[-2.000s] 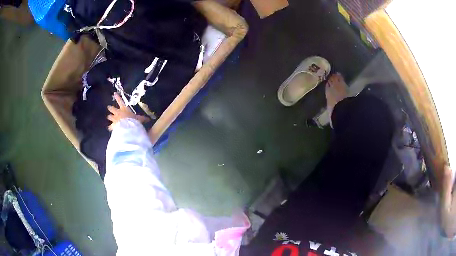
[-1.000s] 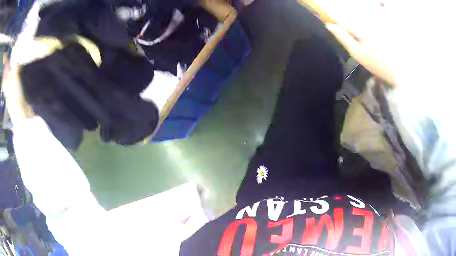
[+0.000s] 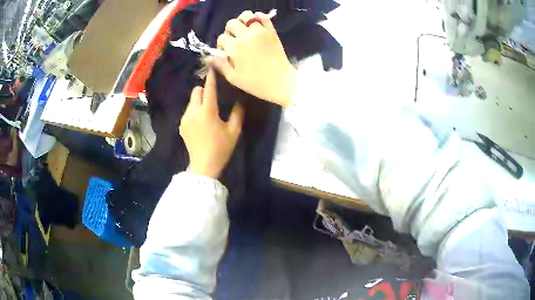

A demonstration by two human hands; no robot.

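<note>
A black fabric bundle lies over the table's left part and hangs down over its front edge. A white strip, perhaps a tie, lies on it by the hands. My right hand reaches across from the right, fingers curled at the white strip's end. My left hand lies on the black fabric just below, index finger pointing up to the strip, thumb apart. Whether its fingertips grip the strip is hidden by blur and my right hand.
Dark snips lie on the white table at right, below the sewing machine. A red-orange basket edge and brown cardboard stand at left. A blue basket is lower left.
The view has turned from the floor and the blue-sided box to the table. Black fabric, earlier carried at the left, now lies on the table, with both hands on it.
</note>
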